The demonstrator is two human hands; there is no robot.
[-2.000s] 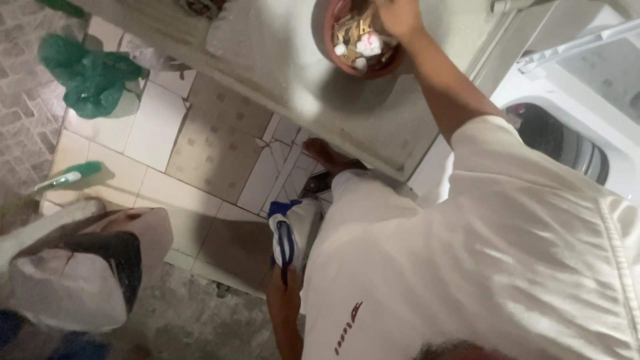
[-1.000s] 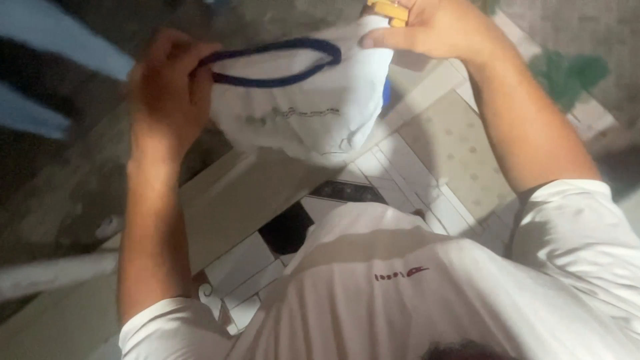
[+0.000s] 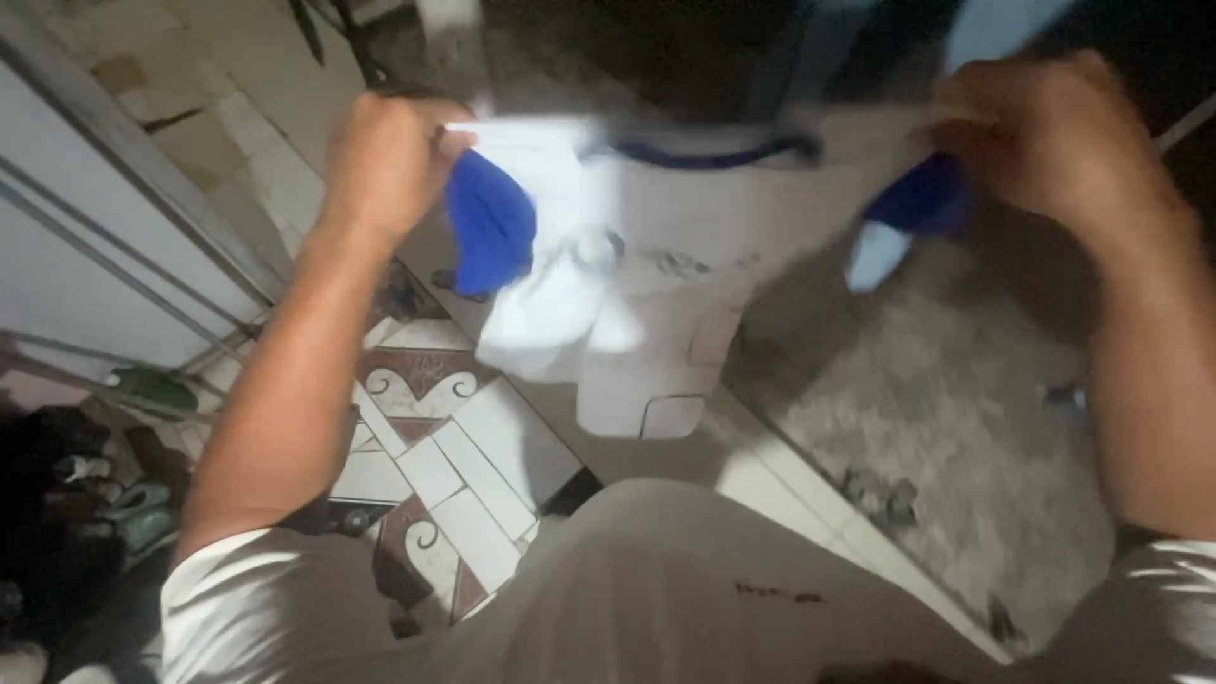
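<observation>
A small white shirt (image 3: 665, 228) with a dark blue neckband and blue sleeves hangs spread out between my two hands. My left hand (image 3: 404, 152) pinches its left shoulder, above one blue sleeve (image 3: 491, 223). At the other shoulder my right hand (image 3: 1035, 142) grips the cloth, blurred, near the second blue sleeve (image 3: 917, 204). The front of the shirt bears small printed marks, and its lower part hangs in folds over the floor. Both arms reach forward and apart.
Patterned and white tiles (image 3: 475, 456) cover the floor below. Rough concrete (image 3: 931, 399) lies at the right beyond a pale tiled edge. Metal bars run along the left, with a green bottle-like thing (image 3: 157, 388) and a dark heap of mixed items (image 3: 104, 494) near them.
One second ago the shirt was bunched between my hands with a yellow thing at my right fingers; now it is spread wide and my hands are farther apart. The view has turned strongly.
</observation>
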